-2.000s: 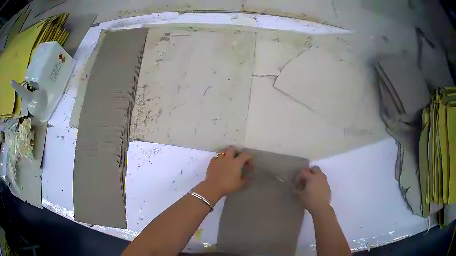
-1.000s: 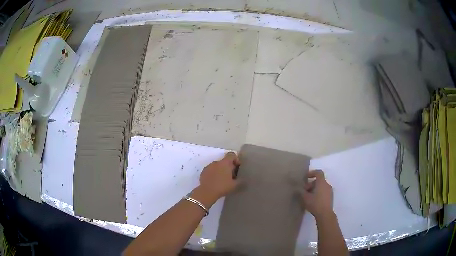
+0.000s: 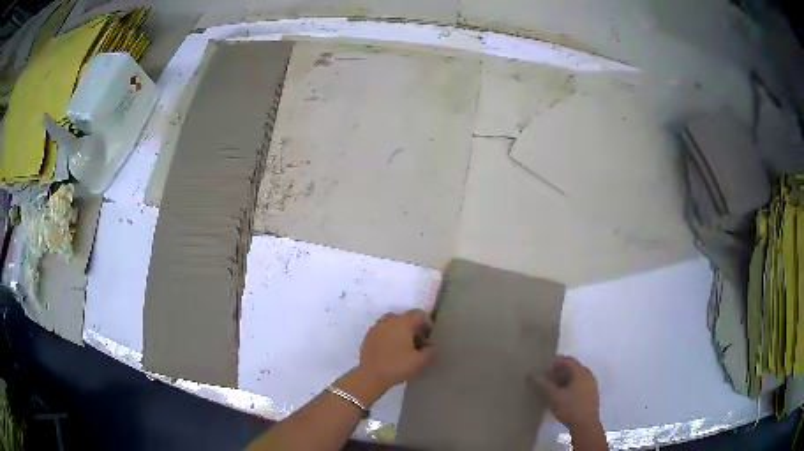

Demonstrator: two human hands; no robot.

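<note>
A grey-brown panel or small stack of panels (image 3: 494, 343) lies flat in front of me, its lower end cut off by the picture's edge. My left hand (image 3: 398, 350) holds its left edge, with the fingertips at the side. My right hand (image 3: 571, 396) is at its right edge, slightly blurred, thumb and fingers close to the edge. An overlapped row of grey-brown panels (image 3: 207, 203) forms a long strip at the left, with fine stepped edges along its right side.
Beige board sheets (image 3: 370, 150) over a white sheet (image 3: 331, 299) cover the table. At left are yellow panels (image 3: 53, 106), a white plastic jug (image 3: 115, 106) and cream scraps (image 3: 55, 225). At right are a slumped grey stack (image 3: 727, 176) and yellow panels (image 3: 780, 291).
Both hands have slid down along the panel's sides, towards me. Earlier they were near its top corners. The whole view has shifted slightly.
</note>
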